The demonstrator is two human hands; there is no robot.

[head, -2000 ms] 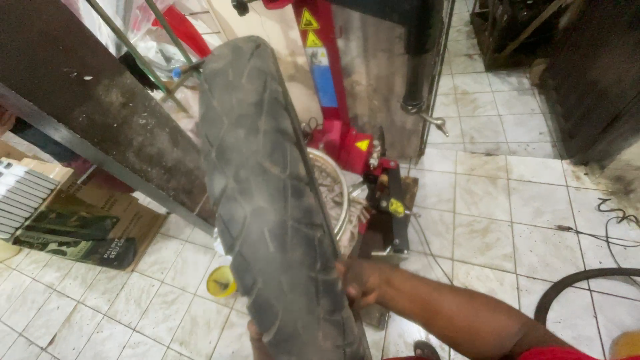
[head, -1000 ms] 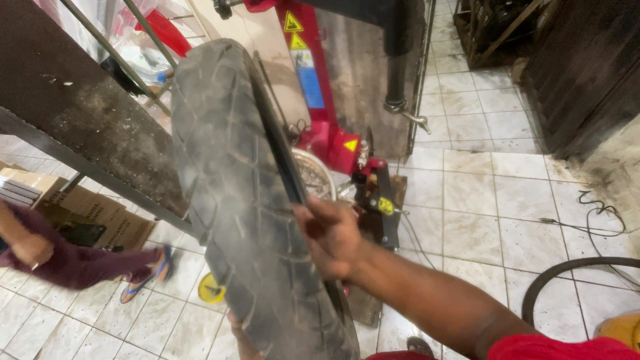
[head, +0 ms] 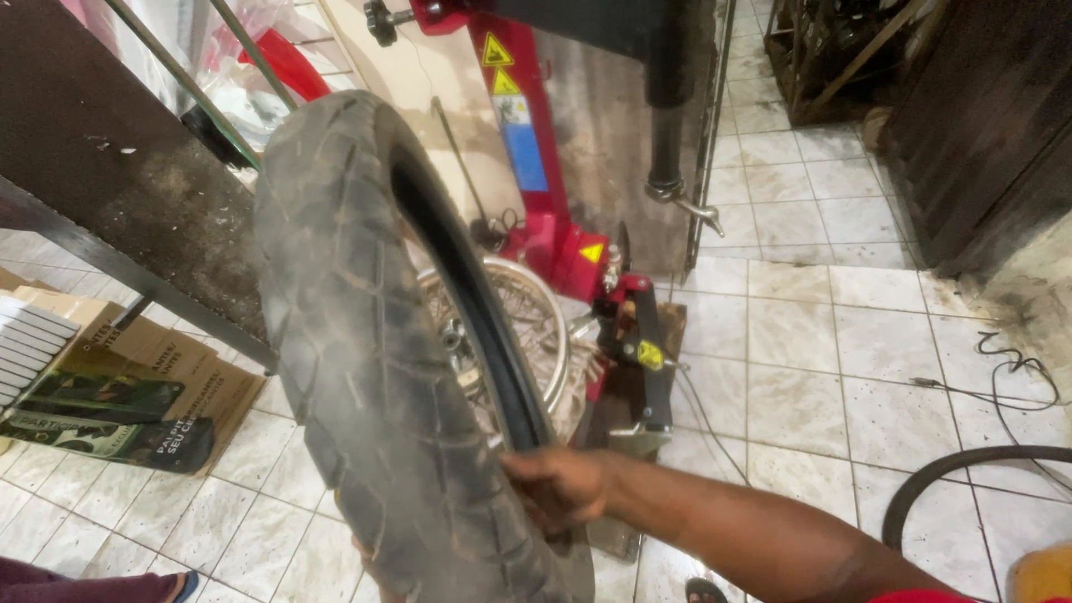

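Note:
A worn black motorcycle tyre [head: 368, 335] without a rim is held up, tilted, in front of me. My right hand [head: 561, 490] grips its right sidewall low down, the thumb over the bead. Of my left hand [head: 368, 557] only a sliver shows at the tyre's lower left edge; the rest is hidden behind the tread. Seen past the tyre's opening, a spoked wheel rim [head: 557, 335] lies low beside the base of a red tyre changer [head: 536, 201].
A dark bench [head: 159, 201] stands at the left, above flattened cardboard [head: 226, 394]. At lower left is another person's foot [head: 184, 584]. A black hose [head: 913, 486] and a cable [head: 963, 388] lie on the tiles at right, near a yellow object [head: 1043, 576].
The tyre has turned, so more of its inner opening shows. The other person's leg and hand at the left have moved mostly out of view. My right hand stays on the tyre.

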